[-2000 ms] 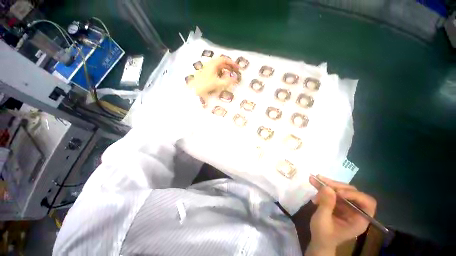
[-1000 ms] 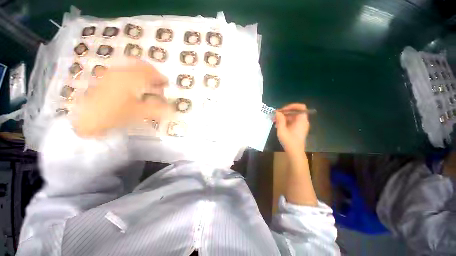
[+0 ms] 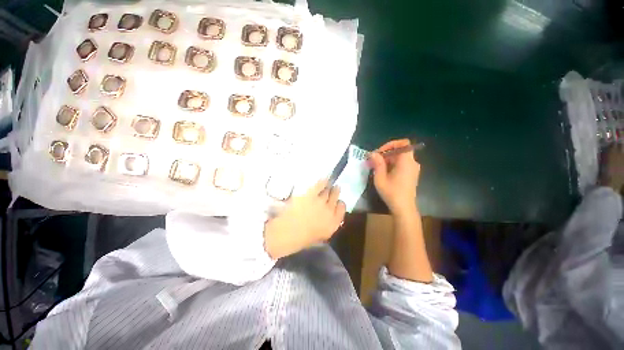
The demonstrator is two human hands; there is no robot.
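Observation:
My right hand (image 3: pixel 397 179) holds thin tweezers (image 3: pixel 405 148) like a pen, tip at the marked top end of a pale-blue sticker sheet (image 3: pixel 353 179). The sheet lies at the near right corner of the white-covered tray (image 3: pixel 137 201). My left hand (image 3: pixel 304 220) is at the tray's near right corner, its fingertips beside the sheet's left edge. Whether it grips the sheet or a housing cannot be told. Rows of metallic watch housings (image 3: pixel 193 101) with pale round centres stand on the tray; the nearest ones are washed out by glare.
A dark green bench mat (image 3: pixel 458 102) lies under and right of the tray. At the far right another person's white sleeve (image 3: pixel 568 266) and a similar tray (image 3: pixel 581 130) show. A blue item (image 3: pixel 479 287) is below the bench edge.
The view has swung right. My left hand has moved from over the housings to the near right corner beside the sheet. The right hand has come to the sheet with the tweezers.

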